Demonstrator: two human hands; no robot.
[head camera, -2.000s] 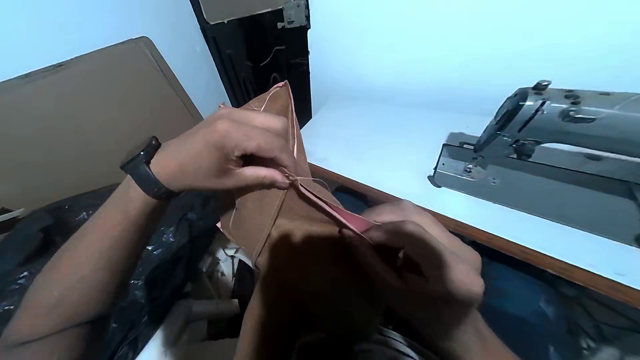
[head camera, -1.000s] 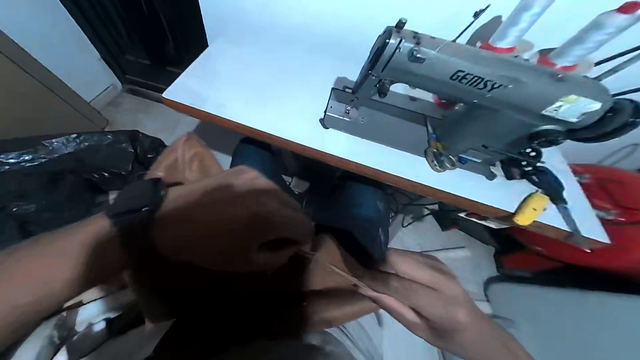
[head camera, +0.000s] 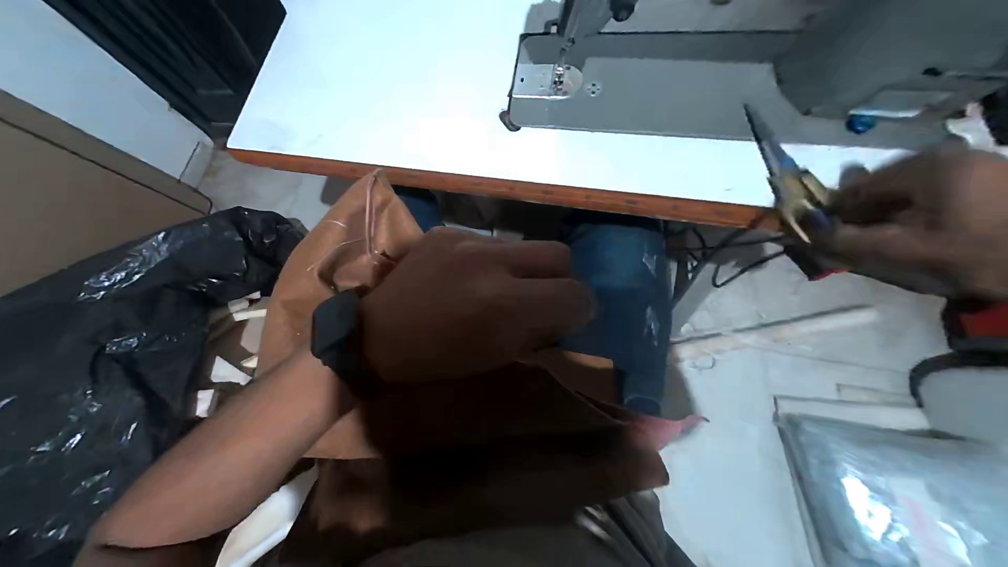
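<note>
My left hand (head camera: 480, 303), with a dark watch at the wrist, is closed on a brown leather-like piece (head camera: 315, 264) over my lap; its fingertips are partly hidden. Pale thread shows on the piece's upper corner, and a pink edge (head camera: 661, 431) sticks out at its right end. At the right, my right hand (head camera: 921, 216) is blurred and grips small thread snips (head camera: 787, 177), their blades pointing up and left above the table's front edge.
A grey sewing machine (head camera: 669, 90) stands on a white table (head camera: 394, 87) with a brown edge. Black plastic (head camera: 94, 370) and pale scraps (head camera: 228, 372) lie at left. A cardboard panel (head camera: 79, 197) stands behind. A clear plastic-wrapped package (head camera: 898, 488) is on the floor at lower right.
My right hand has left the brown piece and moved right and up, and now holds snips. Scissors lay by the machine one second ago. My left hand stays on the piece. The view has shifted.
</note>
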